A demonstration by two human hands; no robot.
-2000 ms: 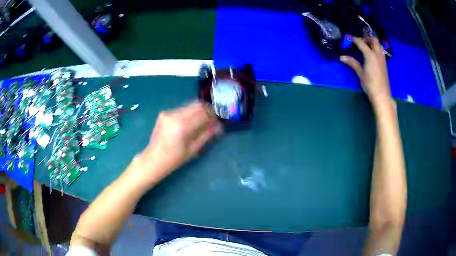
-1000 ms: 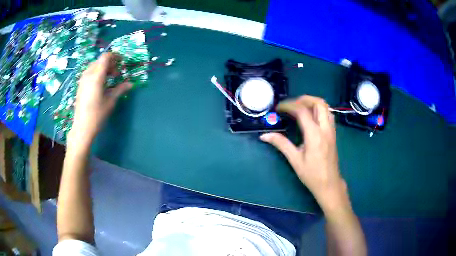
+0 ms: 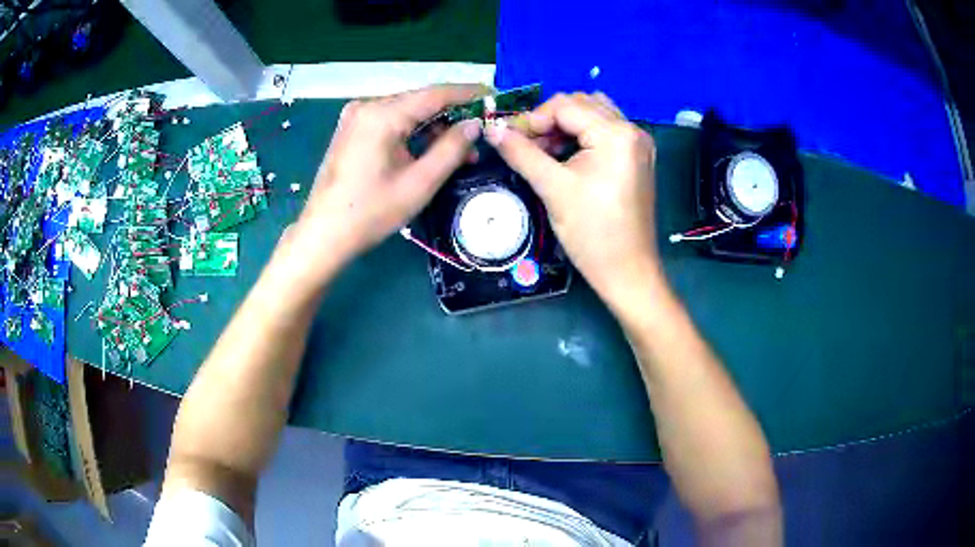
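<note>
A black speaker housing (image 3: 503, 291) lies in front of me with a round white speaker (image 3: 492, 222) and a red-and-blue round part (image 3: 526, 272) at its lower right. A red-and-white wire lead with a white plug loops at its left. My left hand (image 3: 401, 160) holds a green circuit board (image 3: 519, 98) above the housing's far edge. My right hand (image 3: 572, 150) meets it there, fingertips pinched at a small white connector (image 3: 491, 105) with a red wire. The fingers hide most of the board and the housing's far part.
A second black housing (image 3: 751, 230) with a white speaker lies at the right, beside the blue sheet (image 3: 684, 53). A pile of green boards (image 3: 139, 246) with wires spreads at the left. A grey post (image 3: 203, 48) stands at the far left. An open cardboard box (image 3: 91, 438) is below the bench.
My left hand has moved from the board pile to above the housing with a board. My right hand has left the housing's lower right side and joined it at the connector.
</note>
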